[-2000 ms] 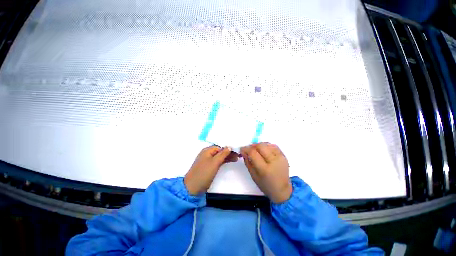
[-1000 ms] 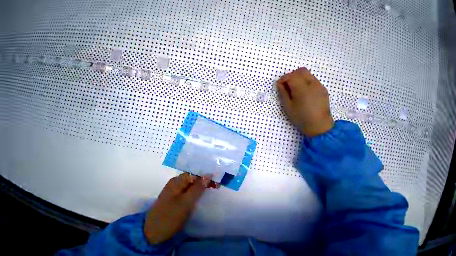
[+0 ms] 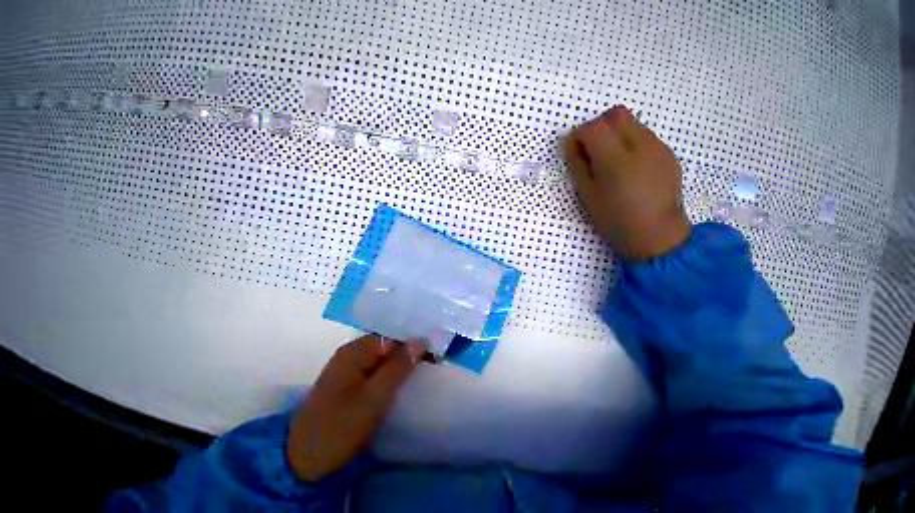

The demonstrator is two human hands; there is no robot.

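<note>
My left hand point(image 3: 346, 406) pinches the lower edge of the pad carrier sheet point(image 3: 426, 281), a blue rectangle with a whitish centre and a dark notch at its lower right. The carrier is held over the white panel sheet point(image 3: 201, 321), which has rows of dark dots. My right hand point(image 3: 630, 180) rests on the dotted sheet with its fingers curled under, at the row of small adhesive pads point(image 3: 445, 122). Whether it holds a pad is hidden under the fingers.
Several more whitish pads sit along the sheet to the left, and a shiny bluish one point(image 3: 744, 187) lies right of my right hand. Dark areas border the sheet at the lower left and right edges. My blue sleeves point(image 3: 722, 341) reach over the near part.
Since two seconds ago my hands have parted; my right hand has moved out onto the pad row and the view is closer. In the last second the hands stay nearly still.
</note>
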